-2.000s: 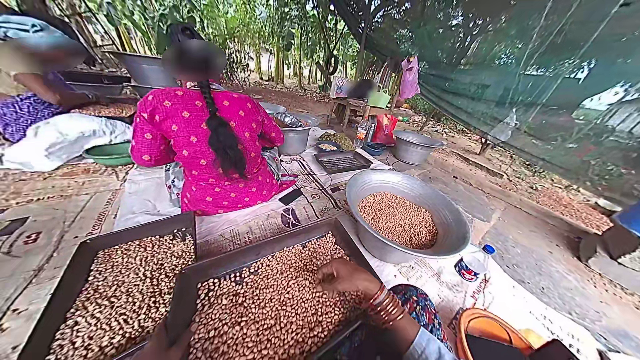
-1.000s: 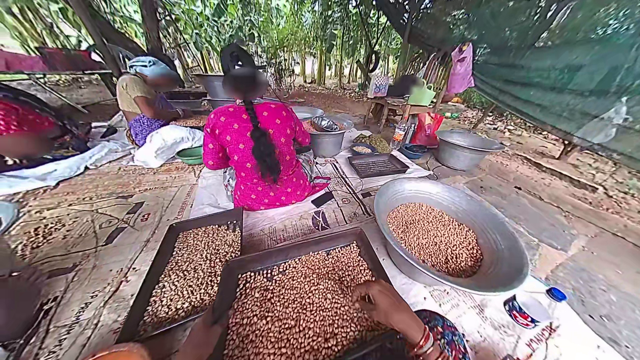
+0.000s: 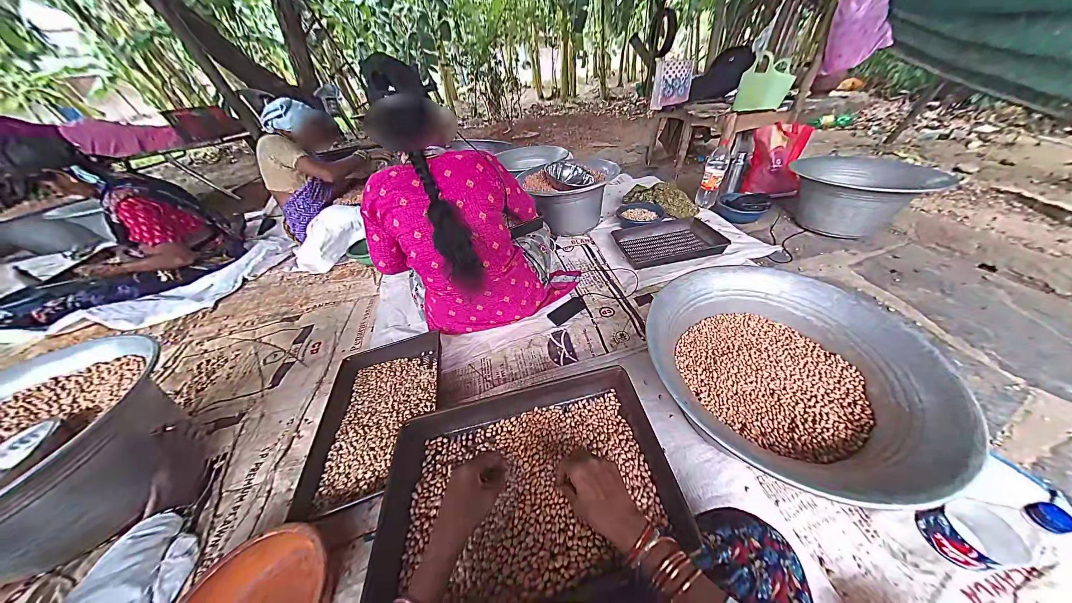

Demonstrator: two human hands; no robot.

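A dark rectangular tray (image 3: 402,469) full of light brown beans or nuts (image 3: 536,536) lies in front of me. Over its left part, my left hand (image 3: 476,490) touches the beans with its fingers curled in. My right hand (image 3: 596,494), with bangles at the wrist, is among the beans to the right, its fingers bent. Whether either hand pinches a bean is too small to tell. A second dark tray (image 3: 429,350) of the same beans sits against the left side. To the right stands a wide metal basin (image 3: 913,377) with a heap of beans.
A person in a pink top (image 3: 469,251) sits just ahead; other people sit at the left. A large metal pot (image 3: 92,477) and an orange bowl (image 3: 268,569) are at lower left. A plastic bottle (image 3: 988,536) lies at lower right. An empty slotted tray (image 3: 670,243) lies farther off.
My left hand has moved from the tray's left edge in onto the beans. The view has turned left, bringing the metal pot and more people into sight.
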